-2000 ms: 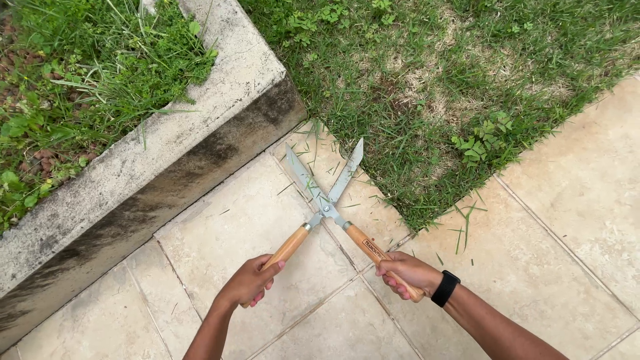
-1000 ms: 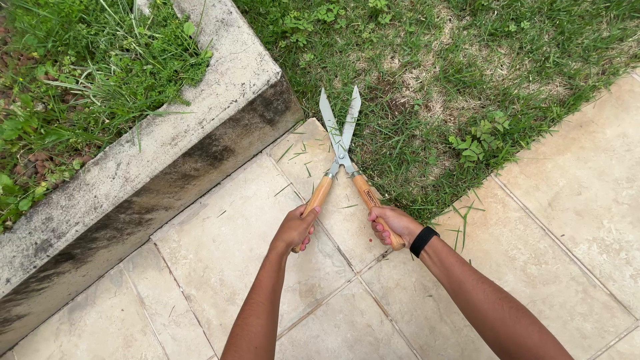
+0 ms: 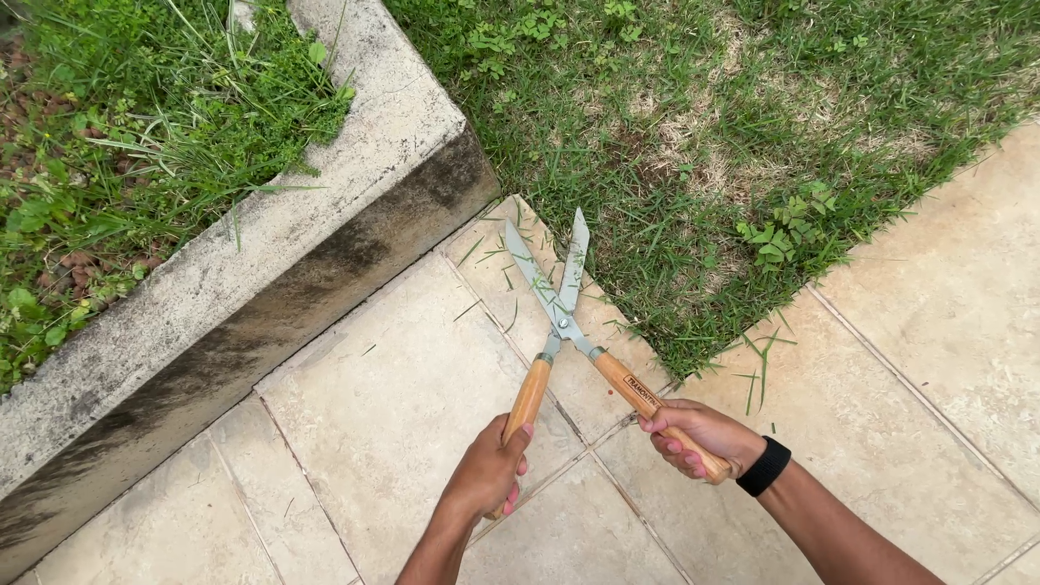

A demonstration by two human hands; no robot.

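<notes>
Tramontina hedge shears (image 3: pixel 563 323) with wooden handles lie across the view, their two metal blades apart. My left hand (image 3: pixel 490 471) is closed around the left handle. Around the right handle is my right hand (image 3: pixel 699 439), with a black band on its wrist. The blades point away from me over a floor tile, the right blade tip beside the edge of the lawn (image 3: pixel 650 244). Bits of cut grass cling to the blades, and more clippings (image 3: pixel 762 366) lie on the tiles right of the lawn's corner.
A stained concrete planter wall (image 3: pixel 268 268) runs diagonally along the left, with green weeds (image 3: pixel 203 122) and reddish stones behind it. Beige stone tiles (image 3: pixel 382 398) cover the ground around the lawn's corner. A leafy weed (image 3: pixel 784 231) grows near the right lawn edge.
One second ago the blades were closer together and farther forward beside the grass. Both hands have drawn back toward me, and the handles have spread apart.
</notes>
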